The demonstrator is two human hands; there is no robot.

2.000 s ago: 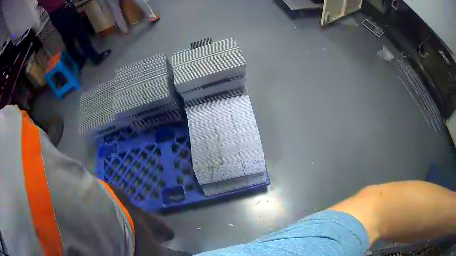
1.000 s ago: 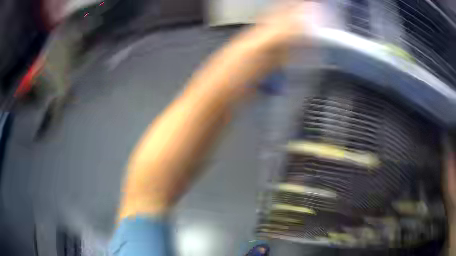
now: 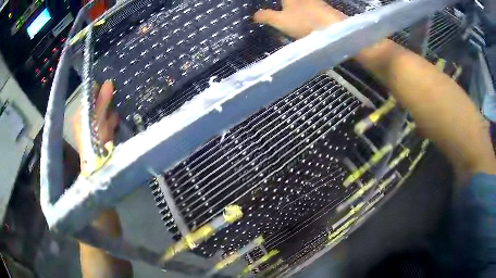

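A black studded panel (image 3: 174, 51) with rows of small shiny points lies tilted at the upper middle, behind the thick pale top bar (image 3: 217, 100) of the carrier rack. My left hand (image 3: 100, 117) is at the panel's left edge, behind the rack frame and partly hidden by the twisted side rod (image 3: 87, 92). My right hand (image 3: 304, 19) is at the panel's right side, thumb pointing left, with my forearm behind and past the bar. Both hands appear to grip the panel; their undersides are hidden. More studded panels (image 3: 304, 157) show inside the rack under thin parallel wires.
Yellow-wrapped support pegs (image 3: 375, 117) stick out along the rack's right side and bottom. A control panel (image 3: 39, 24) with a lit display and red lights stands at the upper left. Grey floor (image 3: 380, 222) shows at the lower right.
The view has turned from the blue pallet with pale stacks, past a blurred sweep of my right arm, to the rack. Both hands are now in view at the studded panel.
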